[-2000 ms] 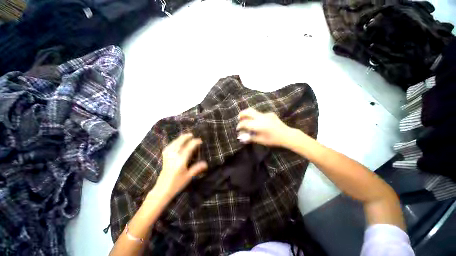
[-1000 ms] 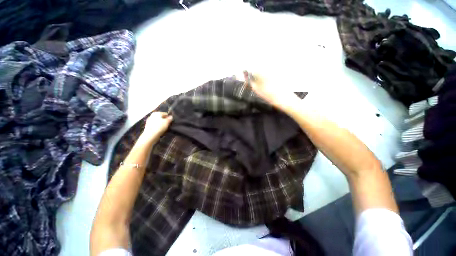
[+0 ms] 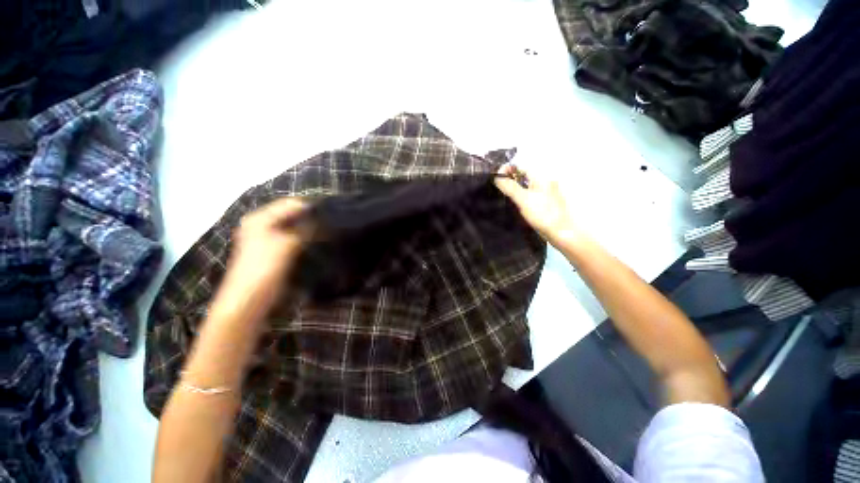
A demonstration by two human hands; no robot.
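Note:
The brown plaid garment lies spread in front of me on the white table. Its plain dark lining shows as a band between my hands. My left hand is blurred and is closed on the garment's edge at the left end of this band. My right hand pinches the garment's edge at the upper right, with a small tuft of cloth above the fingertips. No snips can be made out in my right hand.
Blue-grey plaid garments lie at the left and a dark pile at the upper left. Brown plaid garments are heaped at the upper right. Dark purple garments with striped edges are stacked at the right, above a dark grey surface.
My hands first lay over the garment, then moved apart to its upper edge. Now the lining between them is drawn into a narrower, darker band. The whole view has also shifted.

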